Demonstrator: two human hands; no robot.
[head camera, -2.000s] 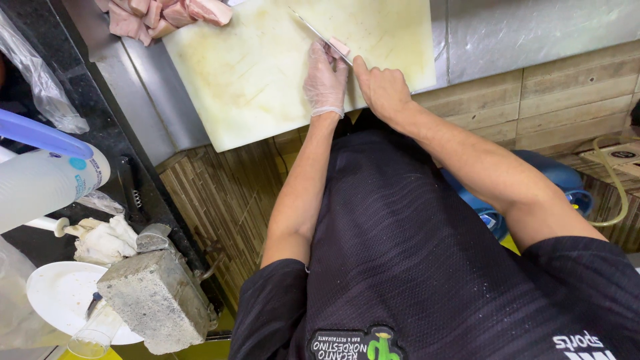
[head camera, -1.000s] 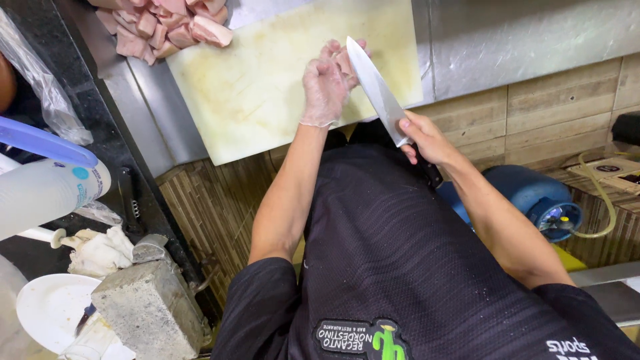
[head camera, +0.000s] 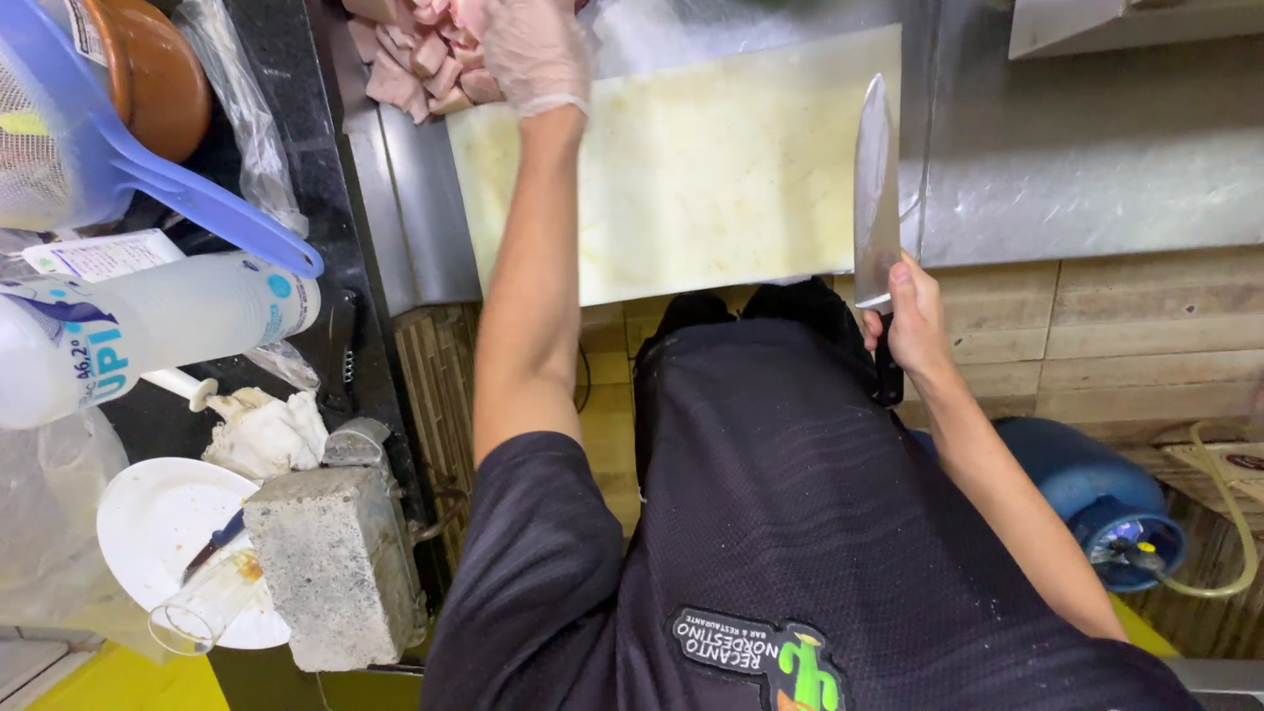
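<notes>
My left hand (head camera: 538, 54), in a clear plastic glove, is at the pile of cut pale pink meat (head camera: 425, 61) at the top left of the view; its fingers are partly cut off by the frame, so whether they hold a piece does not show. My bare right hand (head camera: 910, 316) grips the black handle of a chef's knife (head camera: 876, 197), its blade pointing up over the right edge of the board. The white cutting board (head camera: 711, 188) lies on a steel counter (head camera: 1076, 148), and no meat shows on its visible surface.
On the dark stone counter at left are a blue-handled strainer (head camera: 207, 202), a clay pot (head camera: 163, 84), a plastic bottle (head camera: 207, 316), a rag (head camera: 267, 430), a plate (head camera: 148, 513) with a knife and glass, and a concrete block (head camera: 321, 568). A blue gas cylinder (head camera: 1076, 474) stands below right.
My left hand has moved from over the board to the meat pile at the left. My right hand, still holding the knife, has moved right, and the blade has swung upright.
</notes>
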